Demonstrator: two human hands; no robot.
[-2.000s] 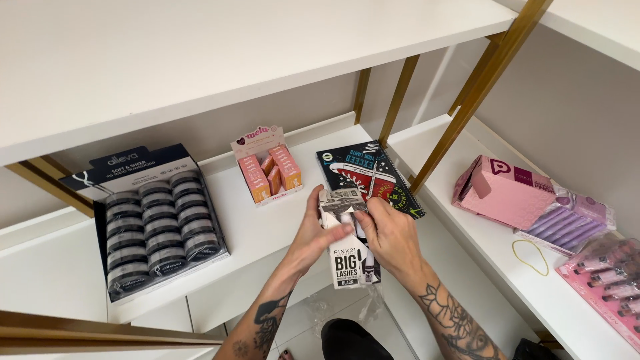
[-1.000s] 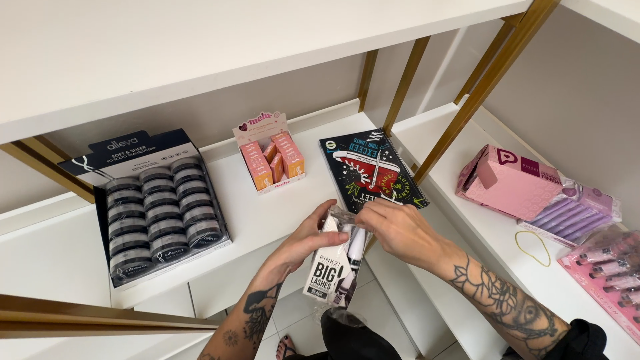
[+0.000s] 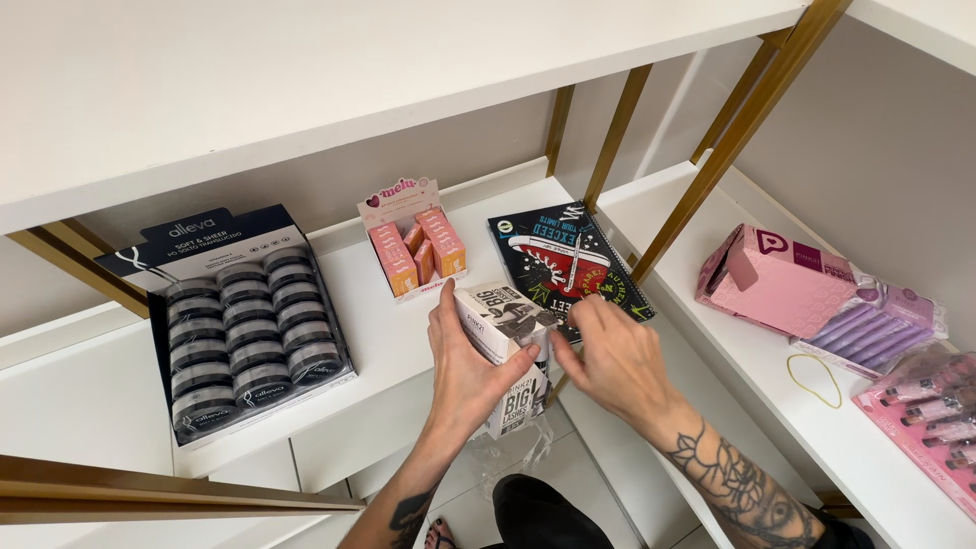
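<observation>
A white and black mascara display box [image 3: 488,335] is gripped in my left hand [image 3: 465,366], fingers on its left side and thumb across its front. Clear plastic wrap [image 3: 534,446] hangs from its lower end. My right hand [image 3: 614,351] is at the box's right edge, thumb and index finger close together; whether they pinch the wrap or the carton is not clear. Behind the hands, a spiral notebook [image 3: 568,263] with a red sneaker on its cover lies on the white shelf. Left of it stands a small pink display box [image 3: 400,200] of orange and pink cartons.
A dark display box [image 3: 210,236] of stacked round powder jars stands at left. On the right shelf are a pink carton [image 3: 778,278] with purple packs, a yellow rubber band [image 3: 814,380] and a pink tray [image 3: 915,435] of wrapped tubes. Gold posts [image 3: 740,137] support the shelves.
The mascara box has been raised and tilted, so its printed top now faces the camera. My right hand has moved to the box's right edge.
</observation>
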